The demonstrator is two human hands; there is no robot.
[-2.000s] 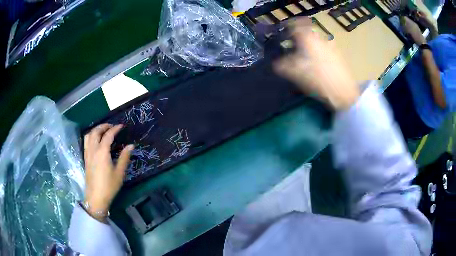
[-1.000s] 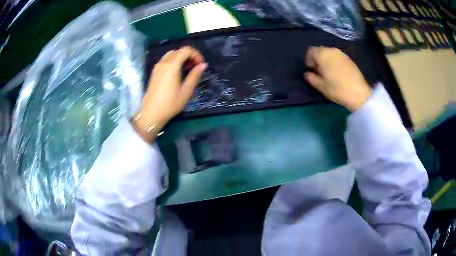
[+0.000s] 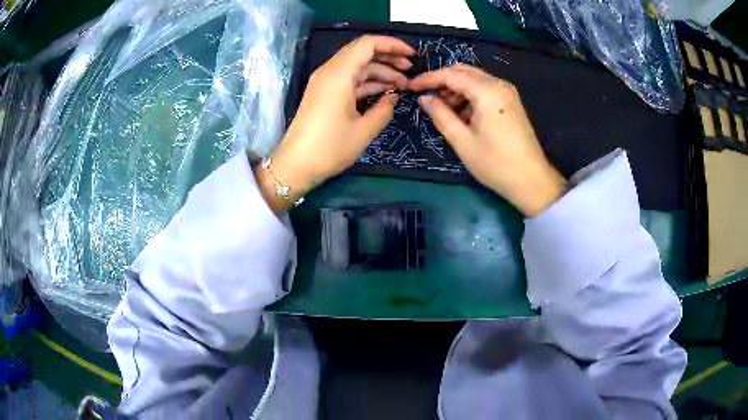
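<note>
My left hand (image 3: 332, 115) and my right hand (image 3: 490, 123) meet at their fingertips over the black mat (image 3: 590, 135). A tiny dark piece (image 3: 407, 92) shows between the fingertips of both hands; its shape is too small to tell. Thin silvery pins (image 3: 402, 146) lie scattered on the mat under and around the hands. A black square plastic frame (image 3: 335, 238) with an open middle lies on the green bench between my forearms and the mat.
A large open clear plastic bag (image 3: 123, 176) is at left. A second, bunched clear bag (image 3: 611, 49) is behind the mat at right. A pale paper slip (image 3: 432, 11) is at the back. A tan cardboard sheet (image 3: 726, 213) with black frames is at far right.
My right hand has come from the mat's right end to meet my left hand over the pins. The view has swung left and levelled. The black frame still lies on the bench.
</note>
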